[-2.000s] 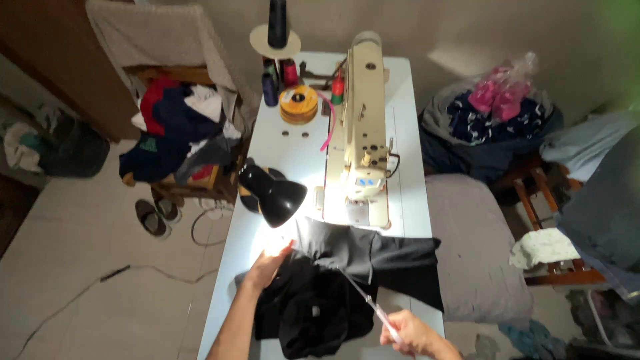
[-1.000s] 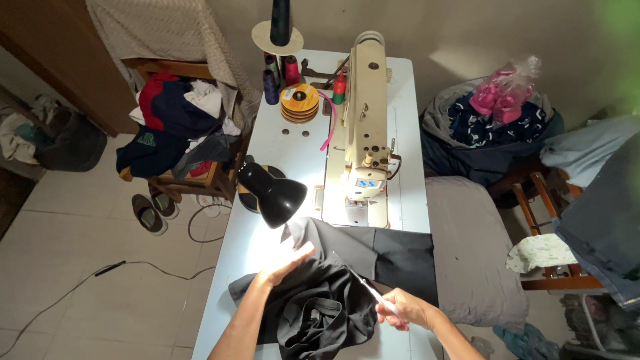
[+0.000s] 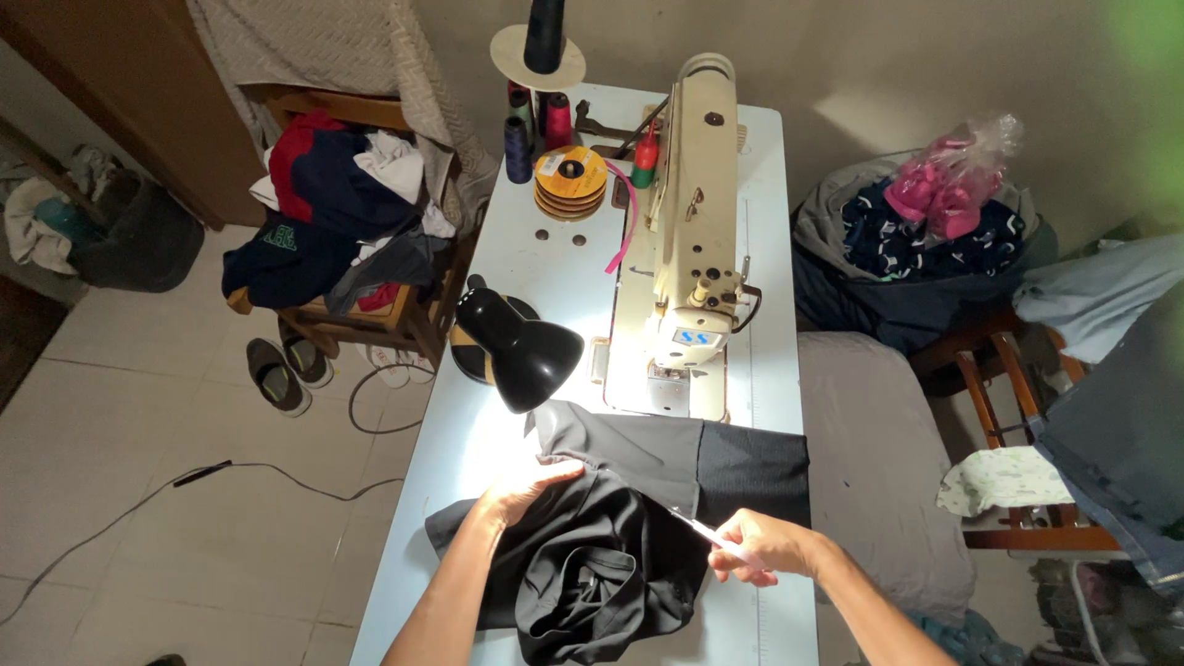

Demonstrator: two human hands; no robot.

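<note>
Black and dark grey fabric (image 3: 592, 546) lies bunched on the pale sewing table (image 3: 546, 268), its flatter part spread below the needle area of a cream sewing machine (image 3: 698, 213). At the left side of the cloth, my left hand (image 3: 527, 486) grips its upper edge between thumb and fingers. My right hand (image 3: 754, 546) is closed around the light pink handle of a slim metal-tipped tool (image 3: 717, 536), whose tip touches the fabric near a seam. Whether the tool is a seam ripper or small scissors, I cannot tell. A black desk lamp (image 3: 527, 351) shines on the cloth.
Behind the lamp stand spools of orange ribbon (image 3: 571, 180) and several thread cones (image 3: 558, 120). Left of the table is a wooden chair piled with clothes (image 3: 342, 203); a cable (image 3: 305, 476) crosses the floor. On the right are a cushioned seat (image 3: 874, 462) and a stuffed bag (image 3: 925, 240).
The fabric has been shifted and its bunched part lies differently. My right hand, still holding the tool, has moved up along the cloth since the first frame.
</note>
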